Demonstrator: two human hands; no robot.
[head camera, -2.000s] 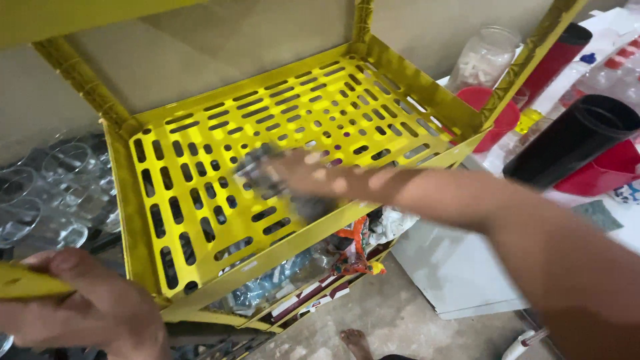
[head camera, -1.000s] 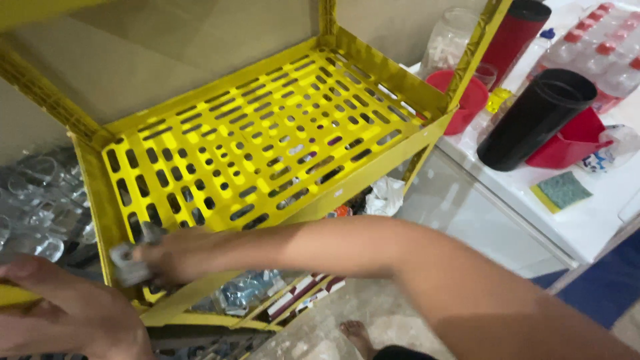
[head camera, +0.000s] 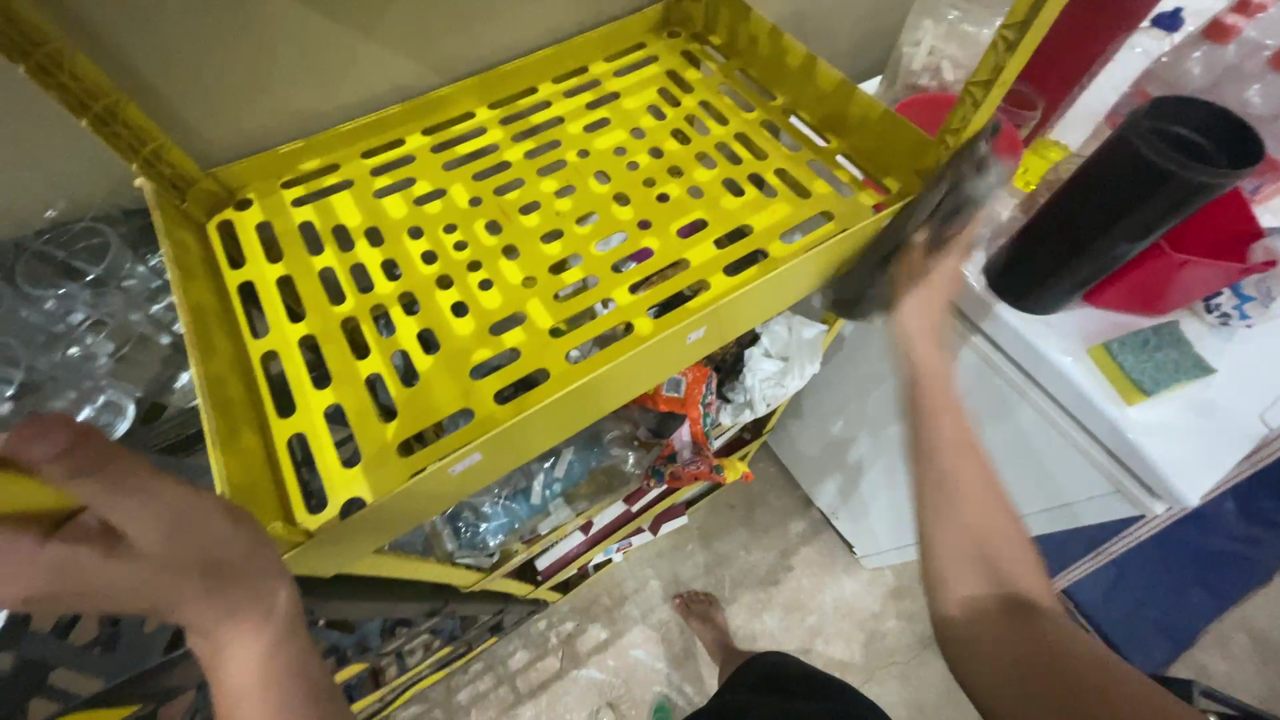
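A yellow slotted plastic shelf (head camera: 520, 230) fills the middle, with nothing standing on its top. At the lower left, my left hand (head camera: 130, 530) is wrapped around a yellow shelf post (head camera: 35, 495). My right hand (head camera: 935, 260), blurred, is at the shelf's front right corner with a dark grey cloth (head camera: 915, 225) in its grasp; the cloth lies against the shelf's rim. The right forearm reaches up from the lower right.
Clear glassware (head camera: 85, 330) is at the left. Packaged goods (head camera: 690, 420) fill the shelf below. On a white surface (head camera: 1120, 420) at the right are a black cylinder (head camera: 1120, 205), a red container (head camera: 1180, 250), a sponge (head camera: 1150, 360) and plastic bottles (head camera: 1210, 60). A bare foot (head camera: 705, 620) is on the floor.
My right hand has moved with the cloth from the middle of the shelf to its front left corner, then across to its front right corner. My left hand stays on the yellow post.
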